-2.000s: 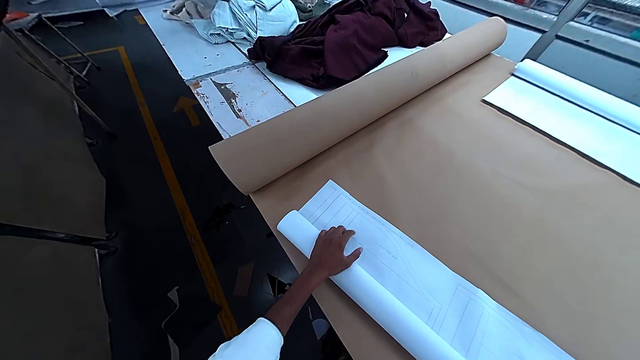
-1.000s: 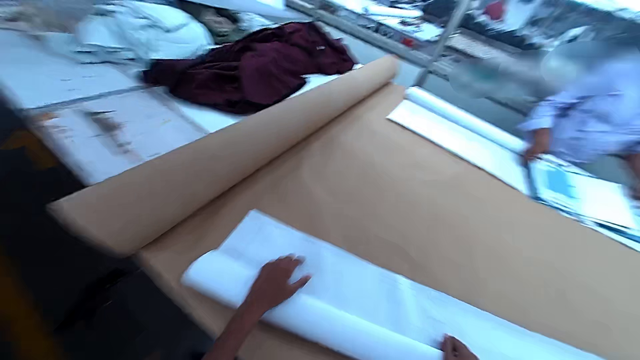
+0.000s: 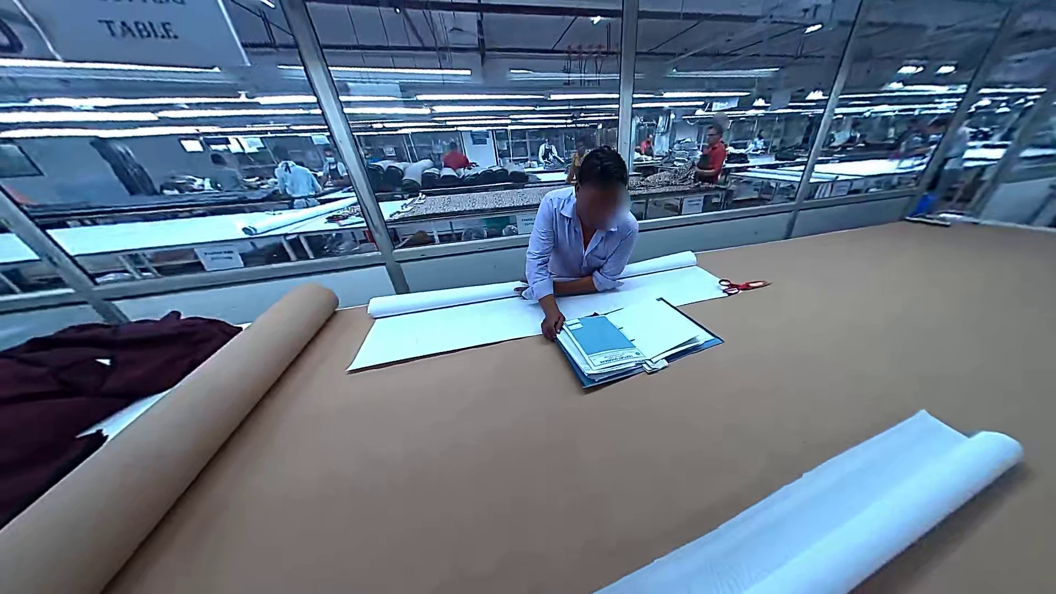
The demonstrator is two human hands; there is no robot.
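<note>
Neither of my hands shows in the head view. A partly rolled sheet of white paper (image 3: 833,511) lies at the lower right on brown paper (image 3: 462,462) that covers the table. Its right end is rolled into a tube, and its near part runs out of the frame. Along the left side rests a thick roll of the brown paper (image 3: 190,412). Near the far edge lies a second white sheet (image 3: 445,330) with its back edge rolled. An open ring binder (image 3: 610,342) with papers lies partly over that sheet, and red-handled scissors (image 3: 742,286) are at its right end.
Across the table a person (image 3: 582,239) leans on the far white sheet, one hand at the binder. Dark maroon fabric (image 3: 107,363) is heaped beyond the brown roll at the left. Behind stand metal-framed glass panels (image 3: 346,148), with other people and tables beyond them.
The view has swung up and to the right. Earlier one hand, then two, lay on the near white roll; now neither is in view. The person across the table now shows fully.
</note>
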